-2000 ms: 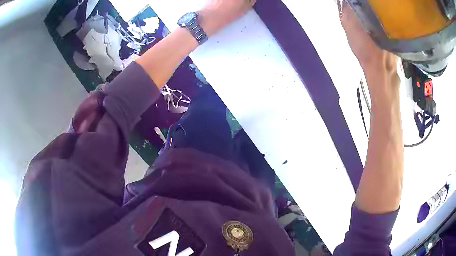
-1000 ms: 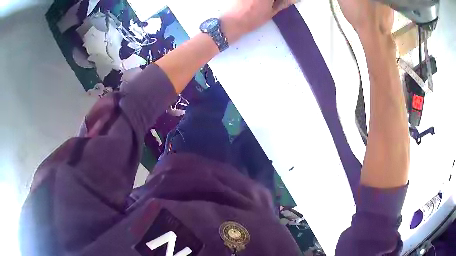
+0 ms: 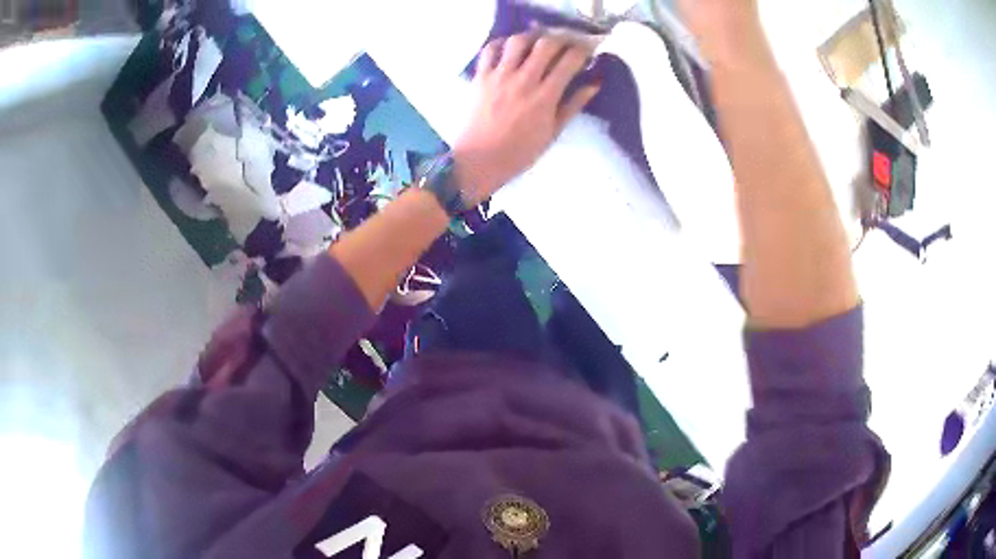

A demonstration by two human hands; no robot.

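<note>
My left hand [image 3: 519,115] wears a dark watch at the wrist and lies flat, fingers slightly spread, on the purple fabric and white paper at the top middle. The purple fabric [image 3: 620,98] shows a curved edge beside my fingertips and tapers down to the right. My right hand [image 3: 710,13] is mostly cut off by the top edge; its fingers are not visible. A dark cord or edge runs beside my right wrist.
The white table [image 3: 612,262] crosses diagonally. At the right lie a black object with a red part [image 3: 882,169], a beige piece [image 3: 857,49] and a small dark hooked item [image 3: 912,240]. Purple and white scraps [image 3: 235,164] cover the green floor at the left.
My left hand has come down into view on the fabric. My right hand has moved up and left, mostly out of view. The machine has left view, and the fabric strip has shifted.
</note>
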